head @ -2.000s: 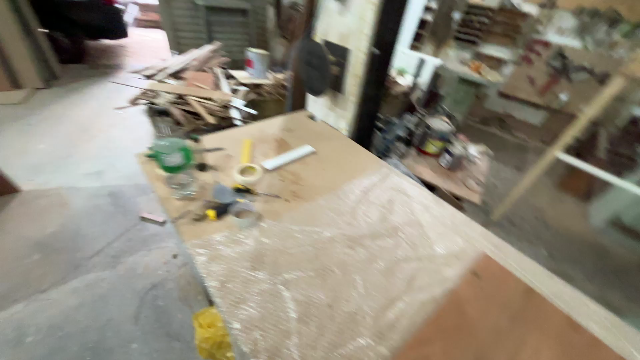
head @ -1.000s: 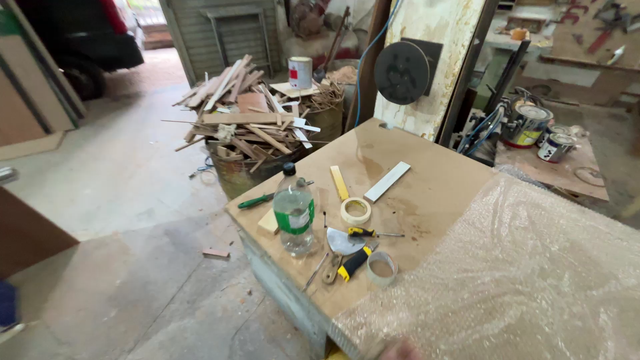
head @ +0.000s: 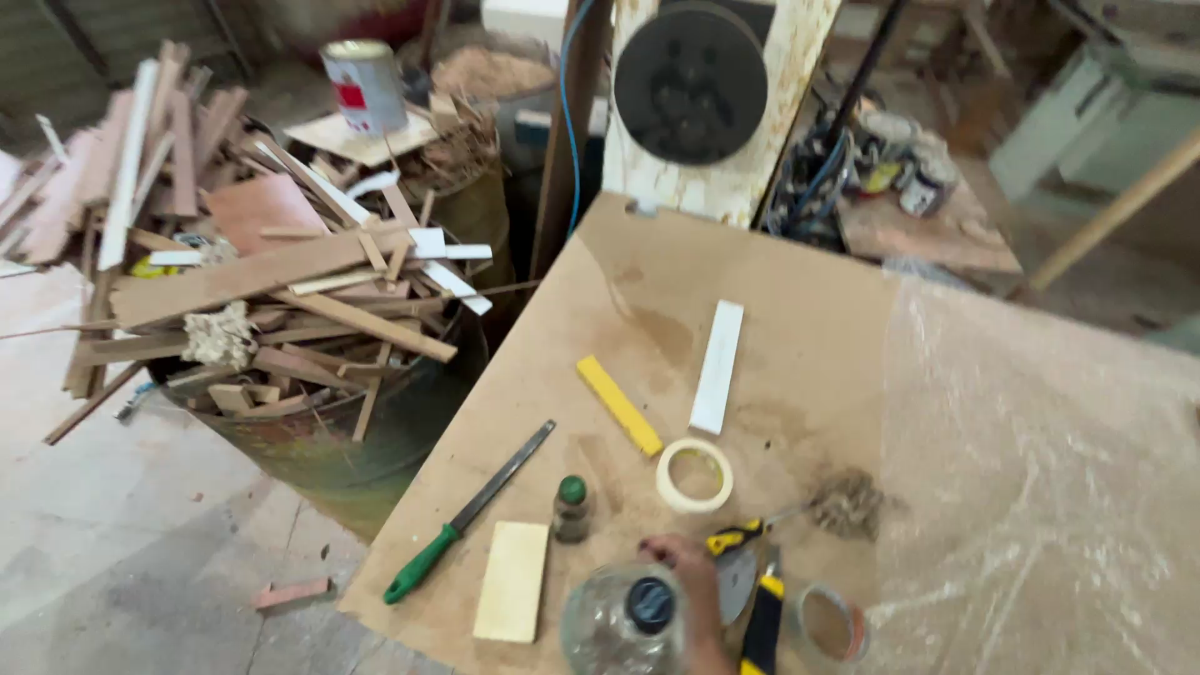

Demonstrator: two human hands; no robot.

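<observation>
My right hand (head: 689, 577), blurred, reaches over the board-topped table beside a clear plastic bottle (head: 614, 623) with a dark cap; its grip is unclear. Just right of it lie a yellow-and-black screwdriver (head: 739, 536), a grey scraper blade (head: 736, 581), a yellow-and-black utility knife (head: 764, 619) and a clear tape roll (head: 830, 623). Behind it are a masking tape roll (head: 694, 475), a yellow strip (head: 619, 405) and a white strip (head: 717, 367). To the left are a small green-capped jar (head: 571, 511), a pale block (head: 511, 581) and a green-handled file (head: 469, 516). My left hand is out of view.
Bubble wrap (head: 1031, 487) covers the table's right part. A drum (head: 375, 459) heaped with wood offcuts stands off the left edge, with a paint can (head: 364, 89) behind. A round black disc (head: 691, 84) on a rusty white machine stands at the far edge.
The view has moved closer over the tools. My right hand, blurred at the bottom edge one second ago, is now beside the bottle.
</observation>
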